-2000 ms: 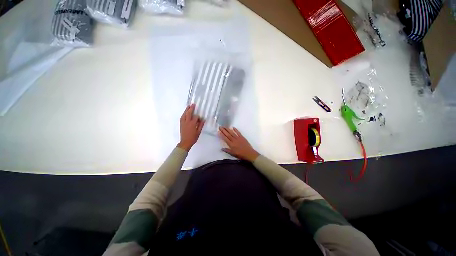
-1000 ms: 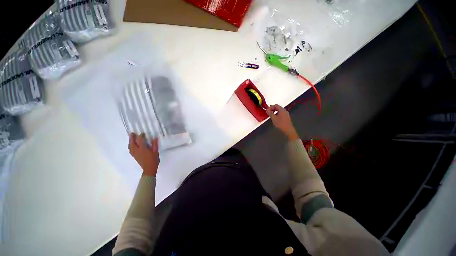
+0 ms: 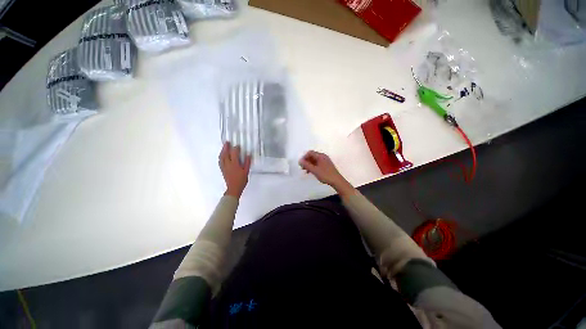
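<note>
A striped pouch [image 3: 241, 115], wrapped in white translucent sheet, lies flat on a larger white sheet [image 3: 193, 96]; its stripes show through grey. My left hand [image 3: 236, 168] rests on the pouch's lower left edge, fingers slightly spread and not gripping it. My right hand [image 3: 319, 167] is just right of the pouch's lower right corner, thumb and fingers drawn together. Whether a piece of tape is between the fingertips cannot be seen. The red tape dispenser [image 3: 379, 144], with a yellow-cored roll, stands at the table's front edge to the right.
Several finished packs [image 3: 106, 51] lie at the upper left, with white sheets [image 3: 32, 160] below them. Snips [image 3: 390, 95], a green air blow gun [image 3: 432, 101] and clear scraps [image 3: 450, 67] lie at right. A red packet [image 3: 385, 16] lies on cardboard [image 3: 315, 16]. A hose coil [image 3: 434, 238] is on the floor.
My right hand has left the tape dispenser and moved back left beside the wrapped pouch. My left hand remains at the pouch's lower edge. The camera view has turned.
</note>
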